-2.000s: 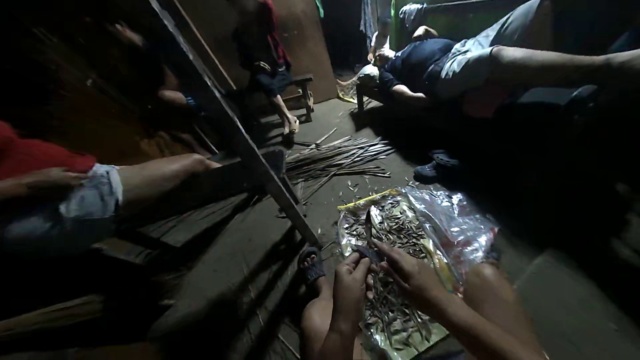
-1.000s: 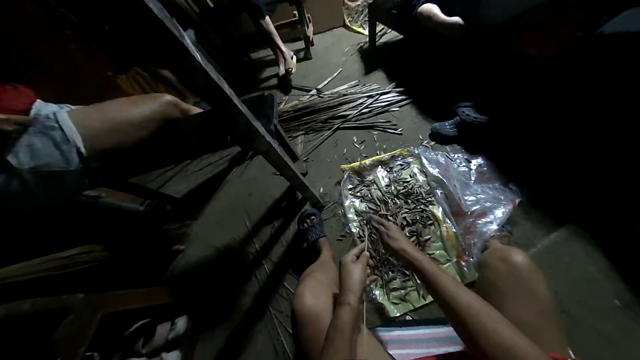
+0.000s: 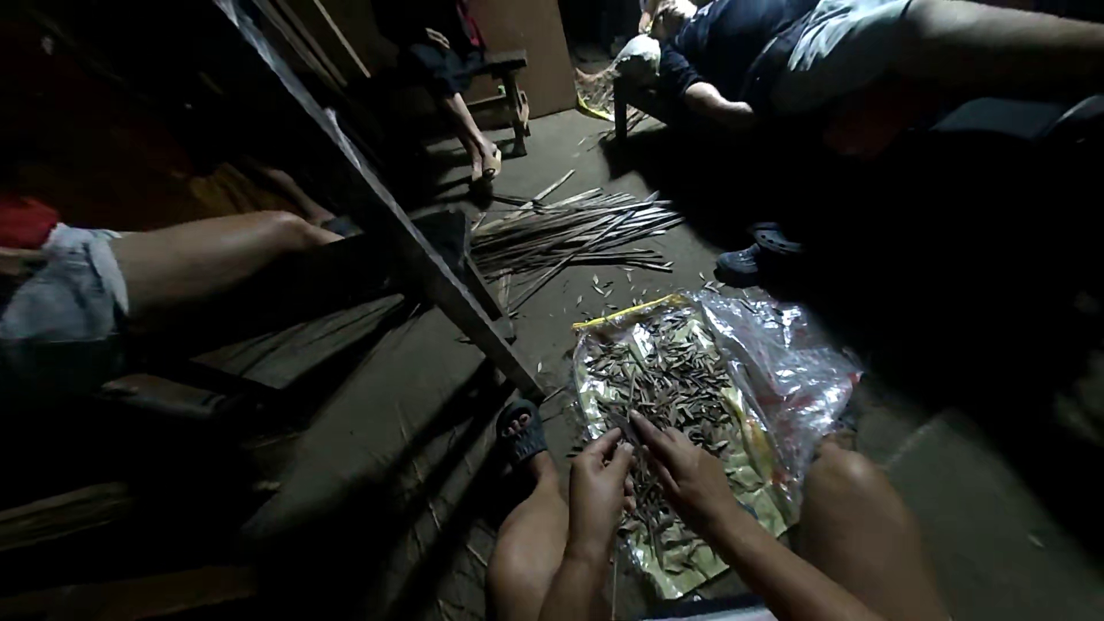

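Low between my knees, my left hand pinches a thin stick whose lower end trails below the wrist. Close beside it, my right hand has its fingers round a small dark blade, probably a knife; its handle is hidden. Both hands are over a flattened plastic sack on the floor, strewn with many short cut pieces of stick. Clear crumpled plastic covers the sack's right side.
A bundle of long thin sticks lies on the floor ahead. A wooden beam slants down at the left. Dark clogs rest at the right. One person lies on a bench; others sit at the left and farther back.
The view has tilted down, then partly back up. My hands stay close together over the sack, with small shifts in their fingers.
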